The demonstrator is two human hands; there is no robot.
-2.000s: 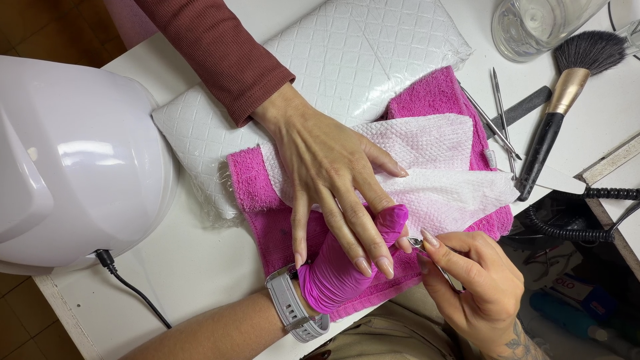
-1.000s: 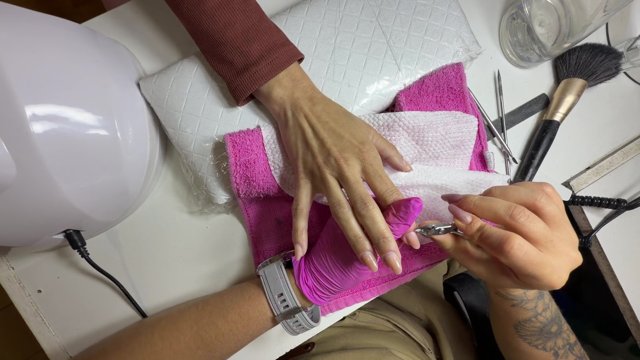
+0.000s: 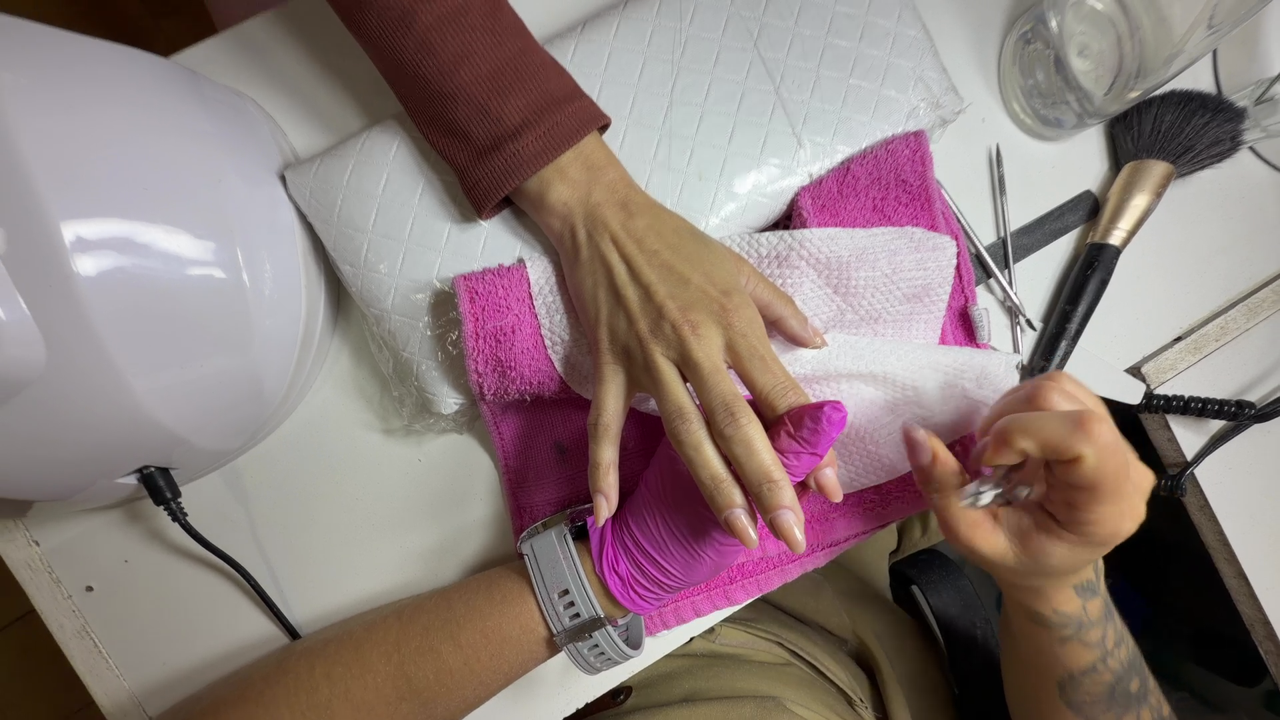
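Note:
My left hand (image 3: 690, 510), in a magenta glove with a grey watch at the wrist, holds the index finger of another person's hand (image 3: 680, 310), its thumb over that finger. The other person's hand lies palm down, fingers spread, below a maroon sleeve (image 3: 480, 90). My bare right hand (image 3: 1040, 480) is curled around a small metal tool (image 3: 995, 488), blurred, likely cuticle nippers, apart from the other hand. Beneath lie a white paper towel (image 3: 900, 380) and a pink terry towel (image 3: 870, 185).
A white nail lamp (image 3: 150, 260) with a black cord stands at left. Behind the hands lies a quilted white cushion (image 3: 690, 110) in clear plastic. At right are metal tools (image 3: 1005, 230), a grey nail file (image 3: 1050, 235), a black brush (image 3: 1085, 280) and a glass jar (image 3: 1085, 60).
My right hand, with the metal tool, has moved right, away from the other person's fingertip, where it was a second ago. My left hand keeps its hold on the finger.

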